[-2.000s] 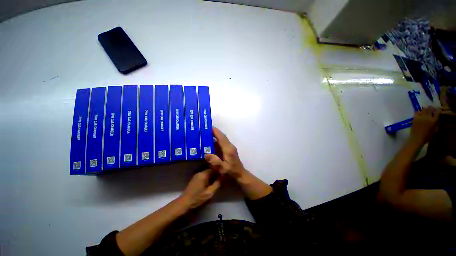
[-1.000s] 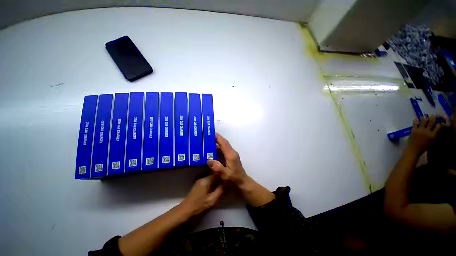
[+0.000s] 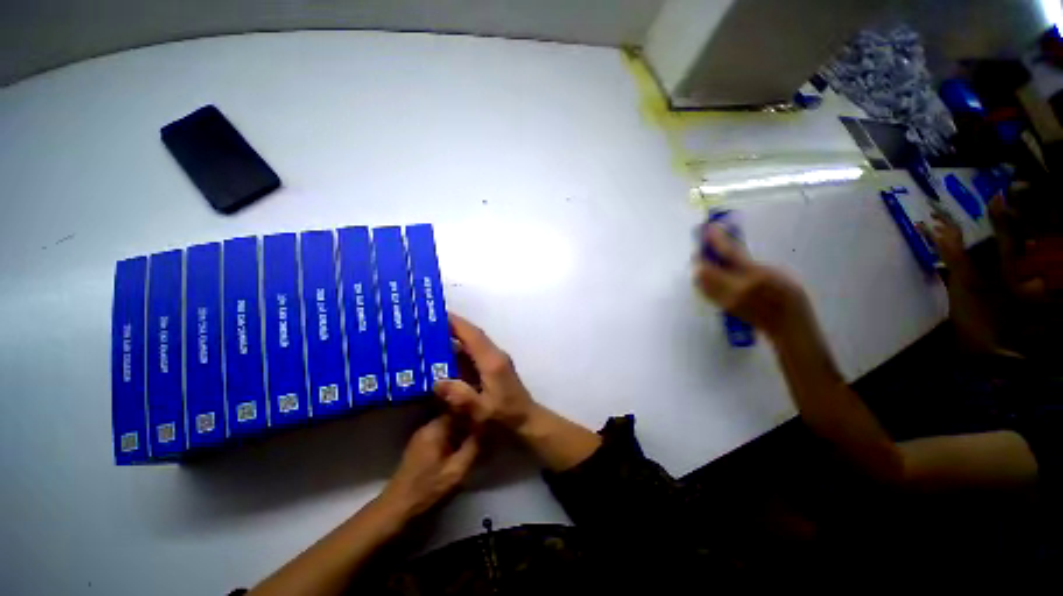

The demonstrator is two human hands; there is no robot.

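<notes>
A row of several retail boxes (image 3: 280,332) stands on edge on the white table, blue spines up, side by side. White lettering runs along each spine, with a small QR code at its near end. My right hand (image 3: 495,384) is at the right end of the row. Its fingers lie along the side of the end box (image 3: 429,309) and its thumb is at the near corner, by the QR code. My left hand (image 3: 434,463) is just below, near the row's front right corner. Its fingers are curled and partly hidden by my right hand.
A black mobile phone (image 3: 219,160) lies beyond the row. Another person's blurred hand (image 3: 746,285) holds a blue box over the table at right. Yellow tape (image 3: 664,122) marks the table near the pillar. More blue boxes and hands are at far right.
The view has turned, so the row and phone sit further left in the picture. The other person's hand has come nearer with a blue box. My hands keep their place at the row's end.
</notes>
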